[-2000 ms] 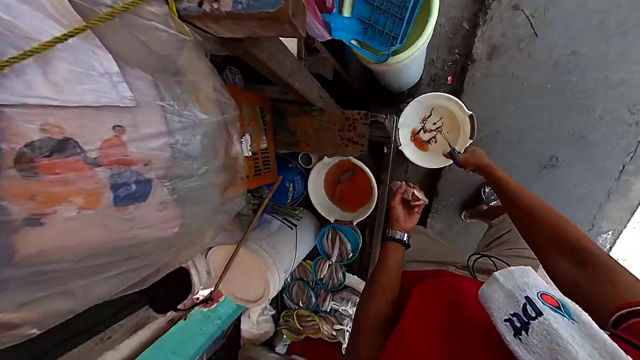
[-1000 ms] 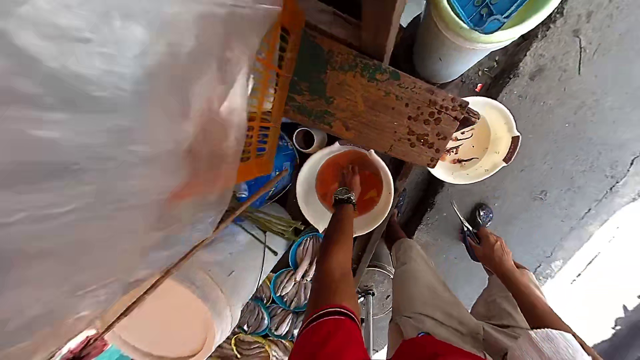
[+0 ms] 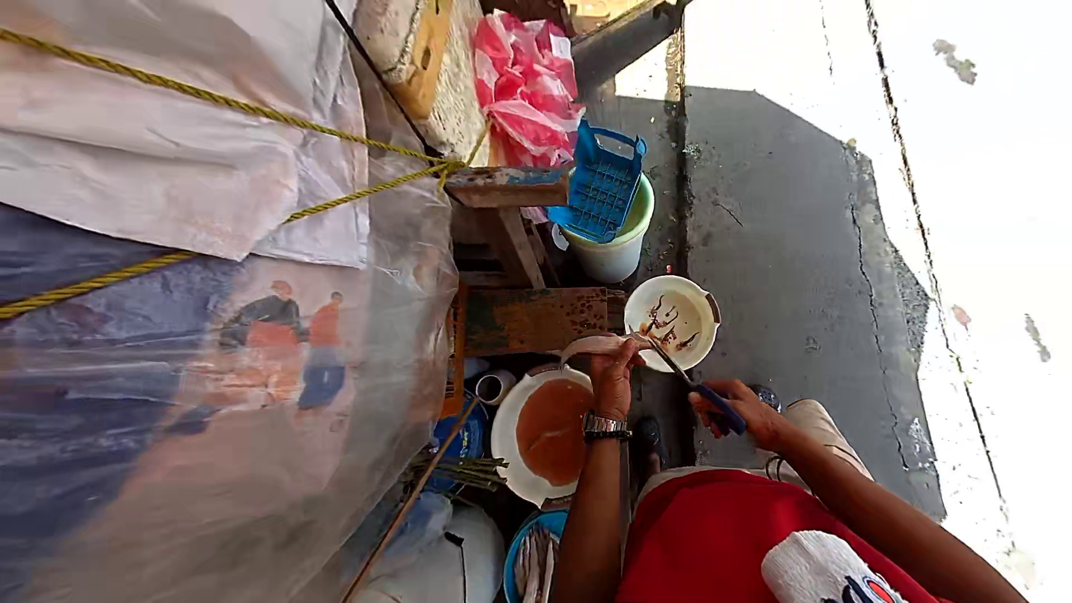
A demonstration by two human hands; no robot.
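Note:
My left hand (image 3: 613, 381), with a metal watch on its wrist, holds a pale fish (image 3: 595, 344) between two white basins. In my right hand (image 3: 737, 410) is a pair of scissors (image 3: 678, 371) with dark blue handles, its blades at the end of the fish. Just beyond the blades, a white basin (image 3: 708, 343) holds dark scraps and a little reddish liquid. Below my left hand, a second white basin (image 3: 512, 444) contains orange-red liquid. A blue basket (image 3: 512, 544) of pale fish stands near my left forearm, which partly hides it.
A worn wooden plank (image 3: 536, 321) lies beyond the basins. Farther off, a blue plastic basket (image 3: 599, 188) rests in a pale bucket (image 3: 610, 260). Clear plastic sheeting (image 3: 394, 335) with yellow rope (image 3: 193, 96) hangs at the left. A pink-and-white plastic bag (image 3: 528, 92) is at the top.
My left hand has come out of the orange-red liquid and now holds a fish. My right hand has brought the scissors up to it. The view has shifted.

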